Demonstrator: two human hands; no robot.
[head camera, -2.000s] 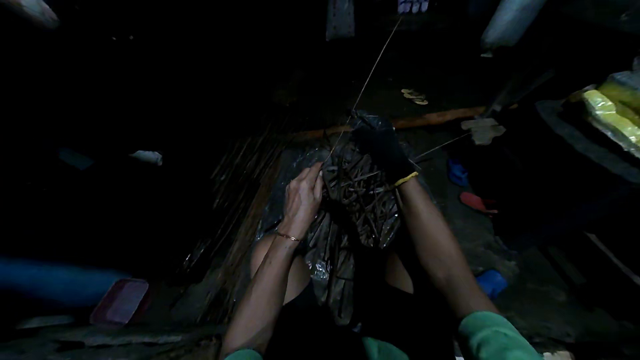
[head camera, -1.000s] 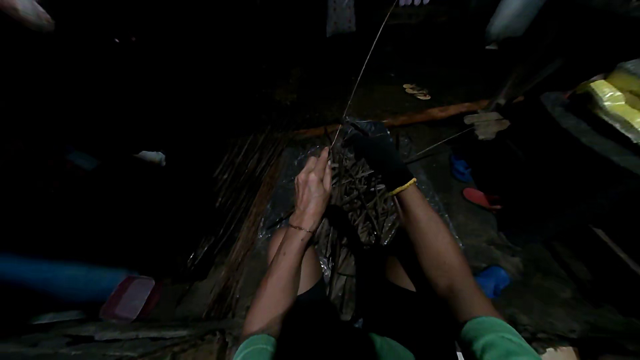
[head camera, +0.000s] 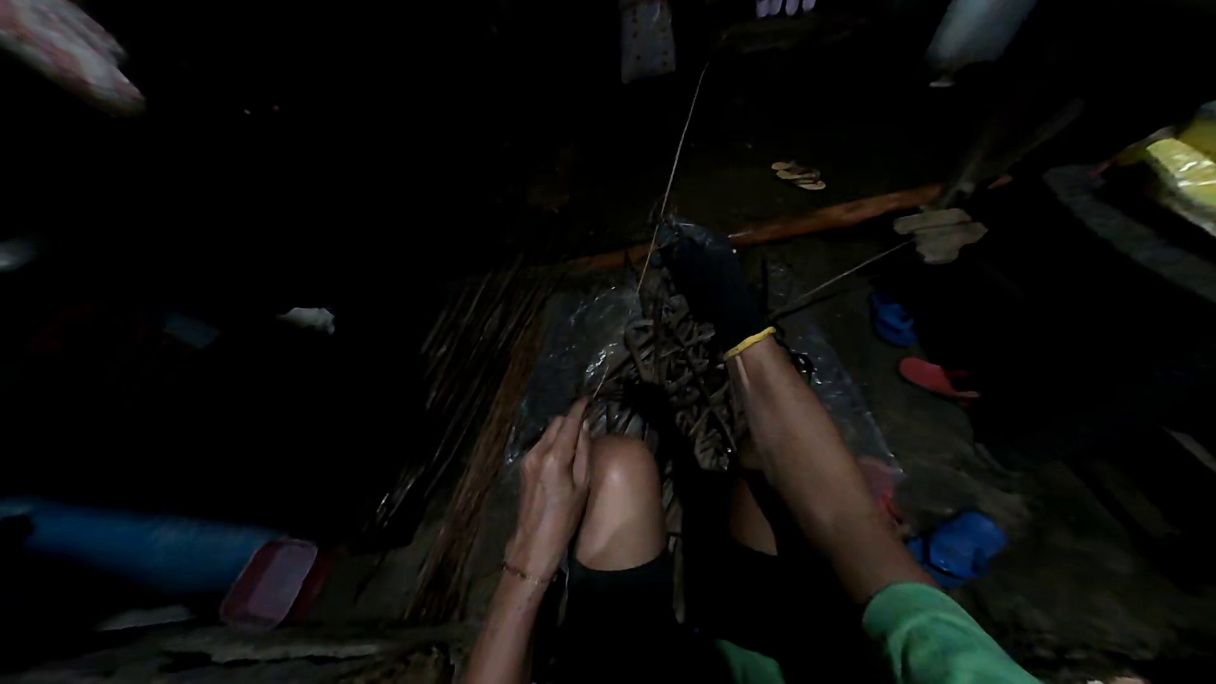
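My left hand (head camera: 554, 465), bare and with a bracelet at the wrist, pinches a thin pale strand beside my left knee. The strand (head camera: 676, 161) runs up and away past my right hand (head camera: 705, 275), which wears a dark glove with a yellow cuff. The gloved fingers are closed at the strand; whether they hold a tool as well is too dark to tell. Beneath both hands, between my legs, lies a pile of dark, twisted strips or sticks (head camera: 698, 418) on a clear plastic sheet (head camera: 836, 380).
Long thin sticks (head camera: 465, 351) lie at the left. A pink plastic container (head camera: 271, 581) sits at lower left. Blue sandals (head camera: 959, 546), a red sandal (head camera: 936, 378) and a flat wooden piece (head camera: 940, 235) are at the right. An orange-brown pole (head camera: 836, 217) crosses beyond the pile.
My left hand has moved down toward my knee, away from the gloved right hand, still pinching the strand. The right hand stays near the far end of the pile.
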